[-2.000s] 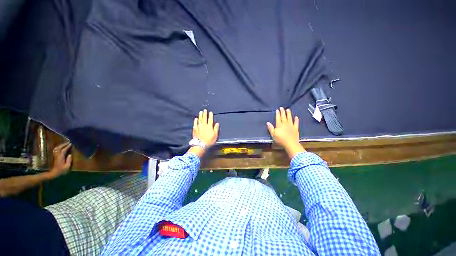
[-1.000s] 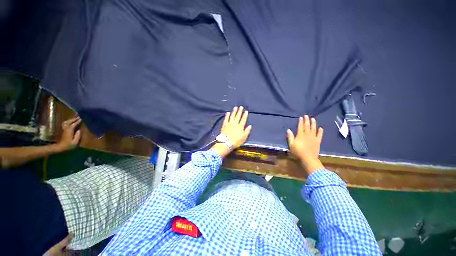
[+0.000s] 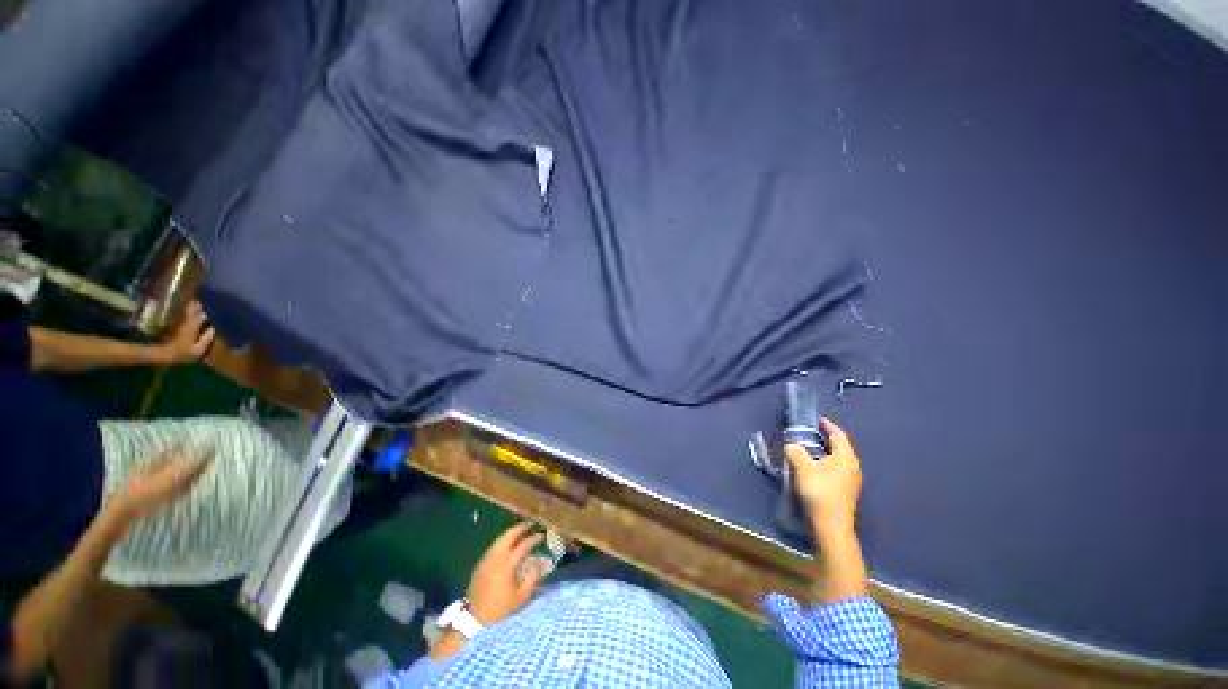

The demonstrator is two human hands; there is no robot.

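Dark navy cloth (image 3: 700,269) covers the table, with folds at the middle and left and a small white piece (image 3: 543,168) showing at a fold. My right hand (image 3: 828,478) is on a small dark tied bundle (image 3: 803,415) near the cloth's front edge, fingers around its tie. The bundle's lower part is partly hidden by the hand. My left hand (image 3: 506,572) is off the cloth, below the table edge by my body, fingers bent, with a small pale patterned thing beside the fingers; whether it is held is unclear.
The wooden table edge (image 3: 673,559) runs along the front, with a yellow label (image 3: 523,464). A pale metal bar (image 3: 303,518) stands out at the left front. Another person (image 3: 189,512) is at the far left, one hand on the table edge. The green floor shows scraps.
Both hands have left the flat cloth. My right hand has moved onto the tied bundle; my left hand has come back below the table edge. The view has turned, and the other person's lower hand has risen.
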